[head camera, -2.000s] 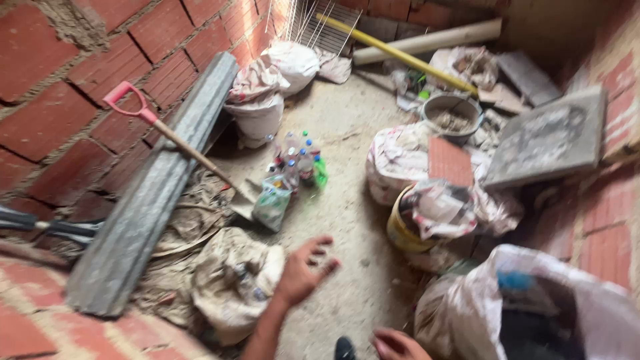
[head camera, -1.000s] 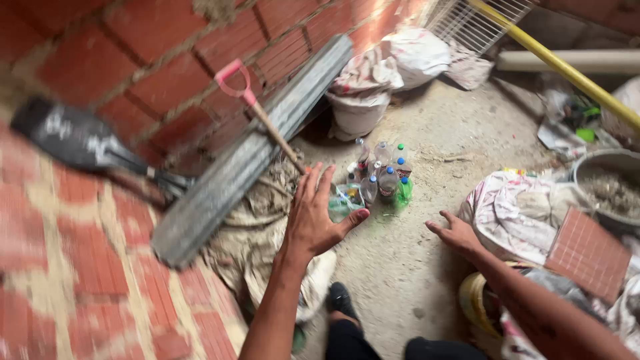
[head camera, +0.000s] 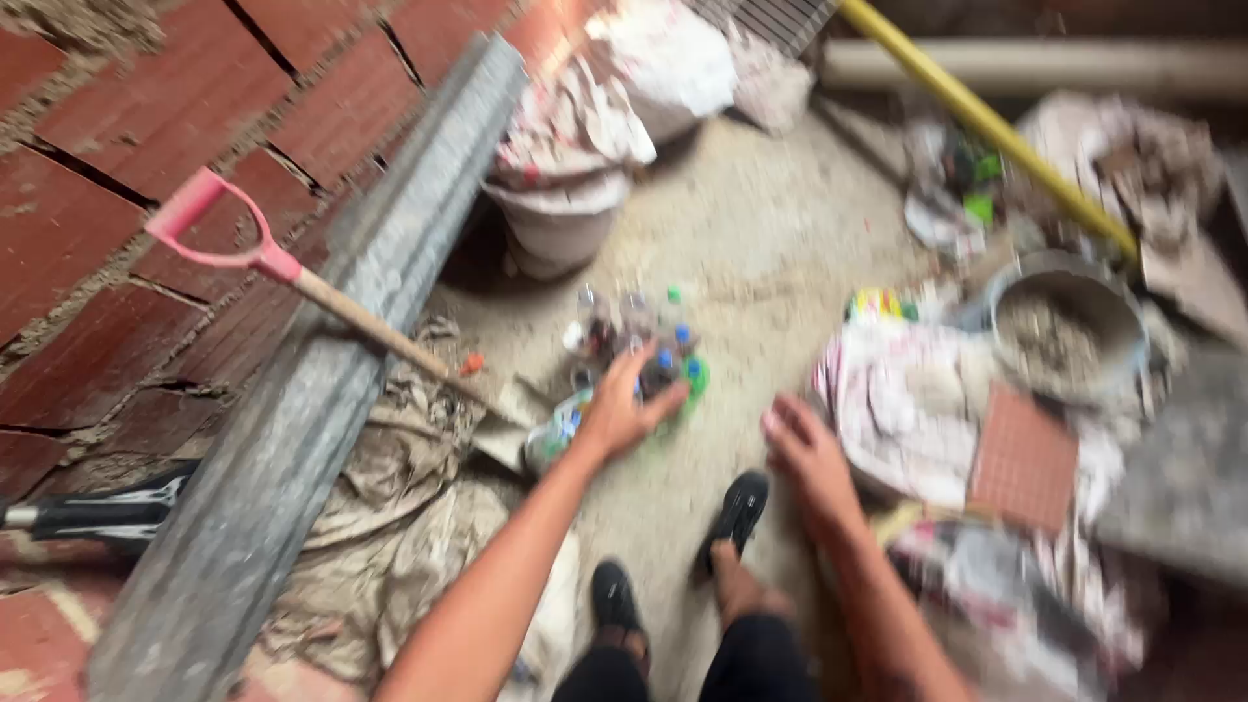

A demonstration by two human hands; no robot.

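Observation:
My left hand [head camera: 629,405] is stretched over a group of plastic bottles [head camera: 639,327] standing on the concrete floor; several have blue or green caps. Its fingers are spread and seem to hold nothing, though blur hides whether they touch a bottle. My right hand [head camera: 804,448] hangs free above the floor, beside a white sack [head camera: 907,390], with nothing in it. Left of the bottles, a shovel with a pink handle [head camera: 219,229] leans across a grey corrugated sheet [head camera: 390,253], its blade [head camera: 507,429] near the bottles.
A bucket [head camera: 561,229] topped with sacks stands beyond the bottles. On the right are a bucket of rubble [head camera: 1068,327], a reddish tile [head camera: 1024,458] and a grey slab [head camera: 1185,468]. A yellow pole [head camera: 985,117] slants at the back. Crumpled sacks [head camera: 400,468] lie left of my feet.
My left hand has moved over the bottles; a second ago it was left of them. Both feet now show below. The view has come closer to the floor.

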